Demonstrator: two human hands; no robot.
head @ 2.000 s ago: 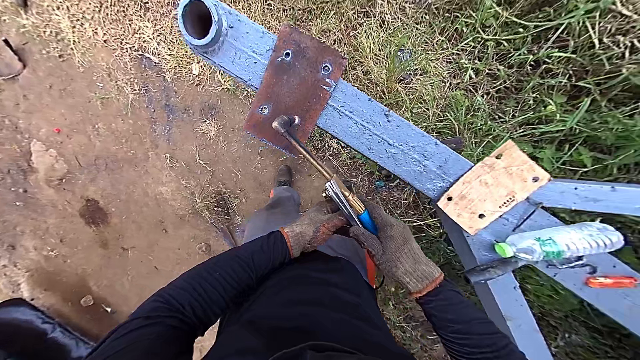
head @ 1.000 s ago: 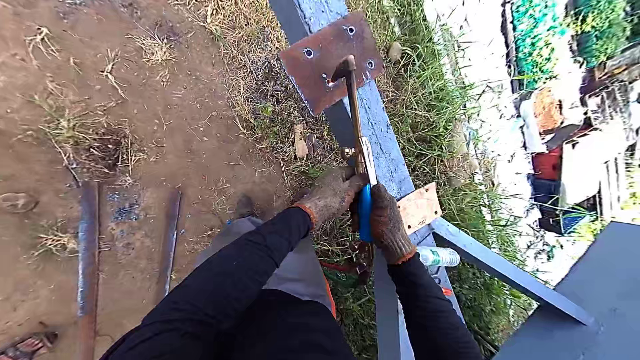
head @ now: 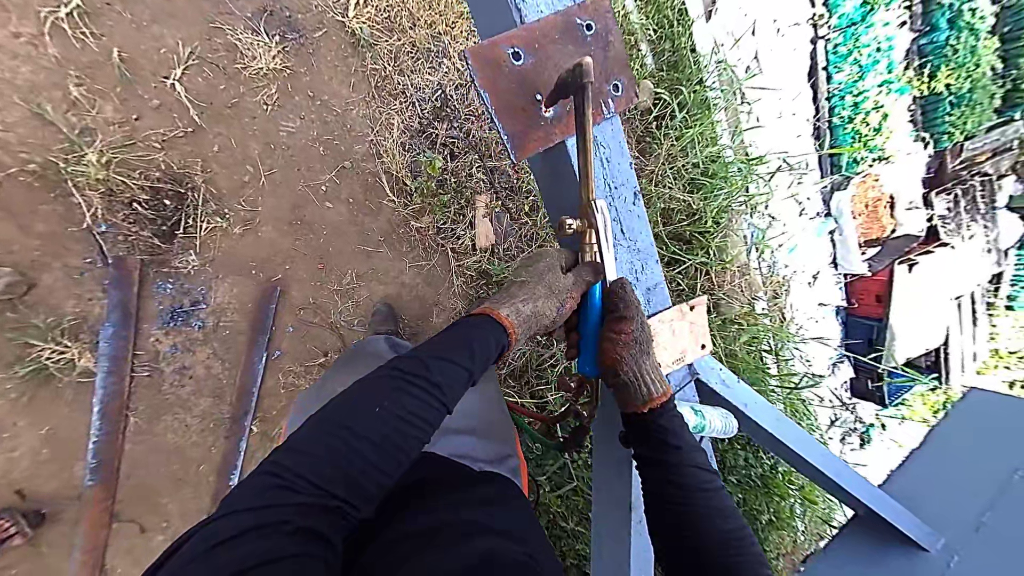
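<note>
An oxy-fuel cutting torch [head: 589, 240] with a blue handle and brass tubes points up the view. My gloved right hand [head: 632, 340] is closed around its blue handle. At the torch's brass valve end, my gloved left hand [head: 544, 292] grips it from the other side. The torch's angled head is over a rusty steel plate [head: 552, 68] with several holes, and its tip is close to a bright-rimmed hole. That plate lies on a grey painted steel beam [head: 628, 208]. A lighter drilled plate [head: 680, 332] is beside my right hand, partly hidden.
Two rusty steel bars [head: 112, 400] [head: 252, 384] lie on the dirt at left. A plastic bottle [head: 710, 420] is beside my right forearm. Red and green hoses [head: 544, 424] hang below the torch. A grey brace [head: 816, 452] runs to a grey panel [head: 960, 488]; grass borders the beam.
The view has swung considerably since two seconds ago. Both hands stay on the torch. Its tip was at the plate's lower edge area earlier and remains over the plate.
</note>
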